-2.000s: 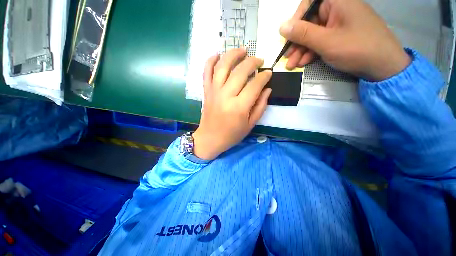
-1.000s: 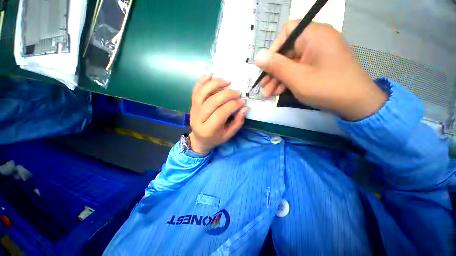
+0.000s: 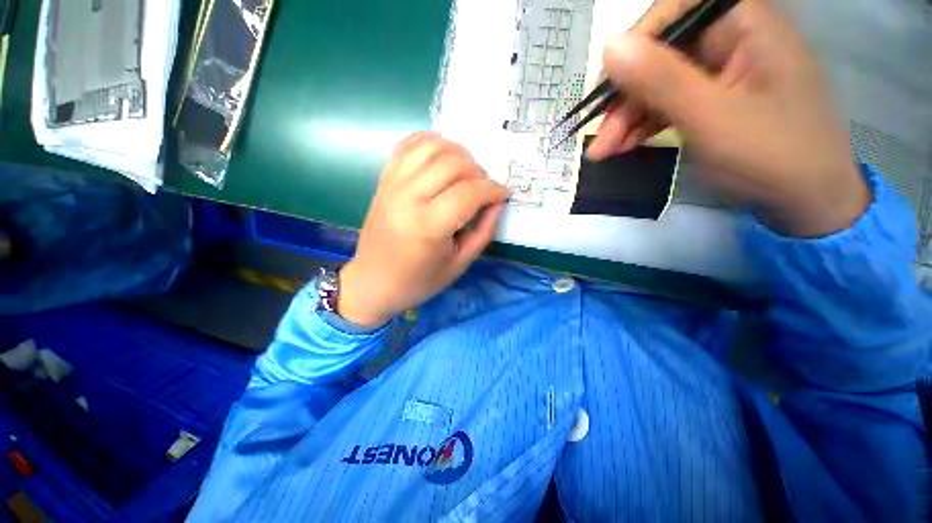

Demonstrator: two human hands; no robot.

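My right hand holds black tweezers with the tips apart, over the grey laptop bottom cover. A black die-cut sheet lies at the cover's near side, below my right hand, with a pale release liner beyond it. My left hand is curled at the cover's near left corner, with fingertips close to its edge. Whether the left fingers pinch anything small is not visible. No small piece can be made out at the tweezer tips.
Another grey cover lies on white sheets at the far left. Bagged black strips in shiny plastic lie beside it on the green mat. The bench's front edge runs below my left hand. A blue-clothed person's part shows at left.
My right hand with the tweezers has moved up and right from the cover's near corner, and the tips have parted. The black sheet shows again. My left hand stays near the corner.
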